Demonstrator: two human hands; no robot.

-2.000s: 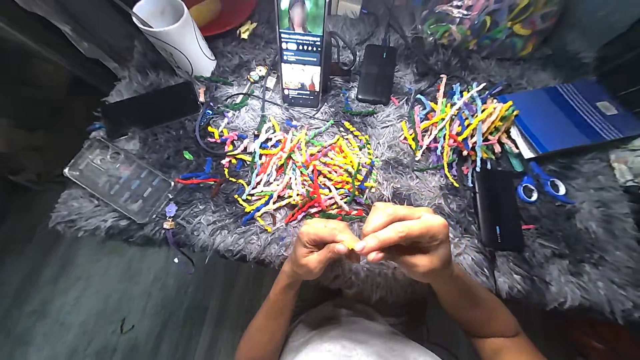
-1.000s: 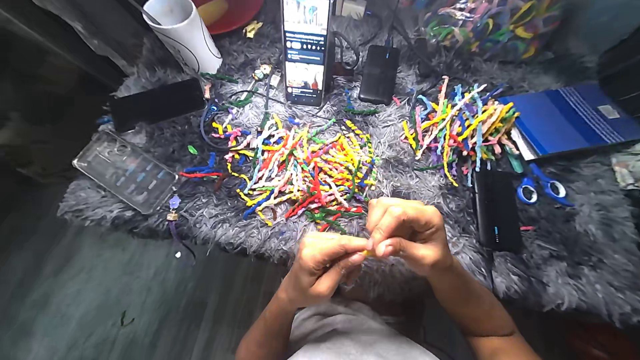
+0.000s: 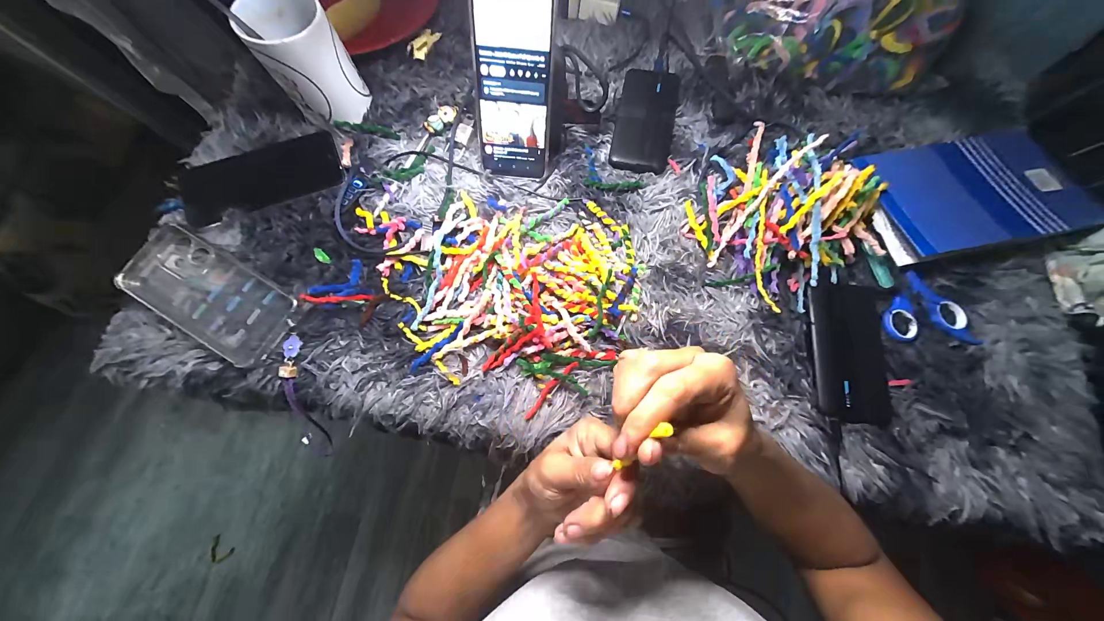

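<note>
My left hand (image 3: 580, 479) pinches one end of a small yellow fuzzy strand (image 3: 661, 430) between thumb and finger. Its other end pokes out of my right hand (image 3: 688, 410), whose fingertips grip it too. Both hands meet in front of the table's near edge, most of the strand hidden by the fingers. Just beyond them lies a large pile of twisted multicoloured fuzzy strands (image 3: 517, 285). A second pile of coloured strands (image 3: 780, 207) rests farther right.
Blue-handled scissors (image 3: 927, 310) and a black power bank (image 3: 849, 354) lie right, near a blue notebook (image 3: 983, 198). A lit smartphone (image 3: 511, 103) stands at the back beside another black power bank (image 3: 643, 121). Left are a clear phone case (image 3: 207, 293), a dark phone (image 3: 263, 178) and a white cup (image 3: 302, 60).
My hands still hold yellow material together. My right hand's grip has shifted, and more of the yellow strand now shows between its fingers. The picture on the phone screen has changed.
</note>
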